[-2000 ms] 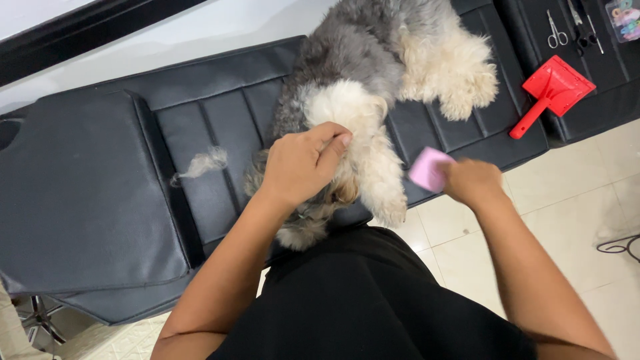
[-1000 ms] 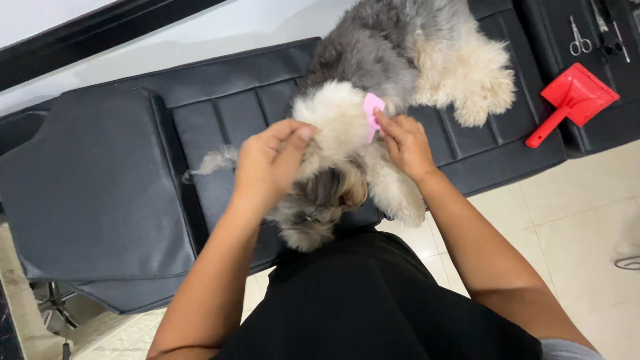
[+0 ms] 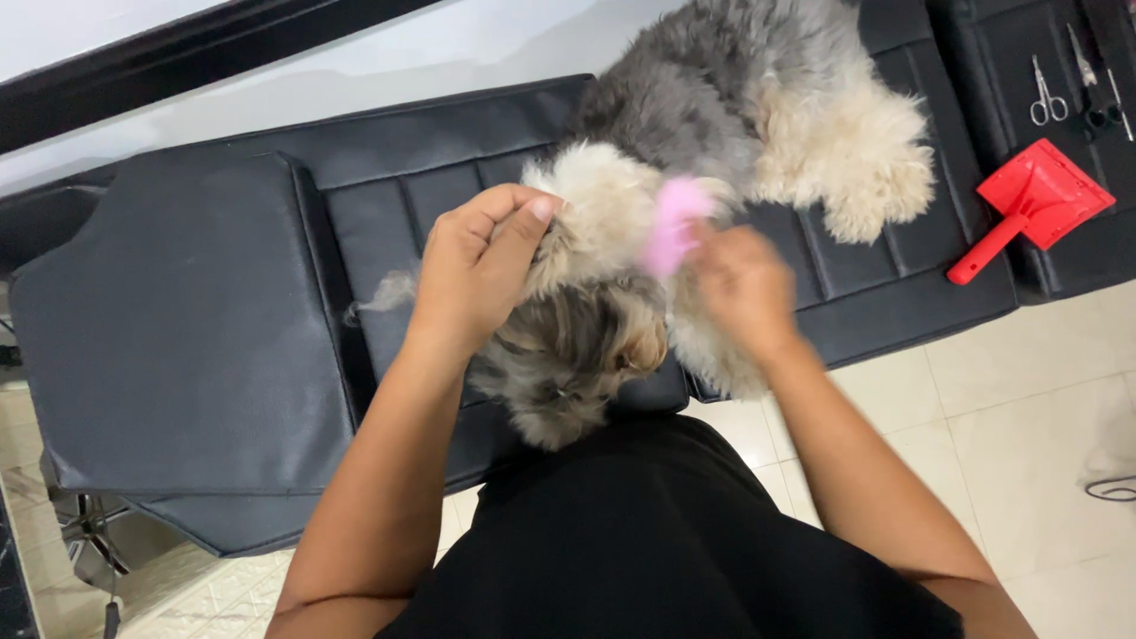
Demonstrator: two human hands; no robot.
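A grey and cream long-haired dog (image 3: 683, 115) lies on its side on a black padded bench (image 3: 195, 328), its head near my body. My left hand (image 3: 484, 257) pinches the pale fur at the dog's neck between thumb and fingers. In my right hand (image 3: 745, 280) is a small pink comb or brush (image 3: 676, 226), blurred by motion, against the white fur beside the dog's foreleg. Its teeth cannot be made out. Part of the dog's face is visible below my hands.
A red slicker brush (image 3: 1034, 200) lies at the bench's right part, below small scissors (image 3: 1048, 96) and other metal tools (image 3: 1084, 67). A loose tuft of fur (image 3: 386, 291) rests left of my left hand. A cable (image 3: 1111, 488) lies on the tiled floor.
Two seconds ago the pink tool was off the dog, over the bench's front edge; my right hand has since brought it left onto the pale fur. My left hand remains at the neck fur.
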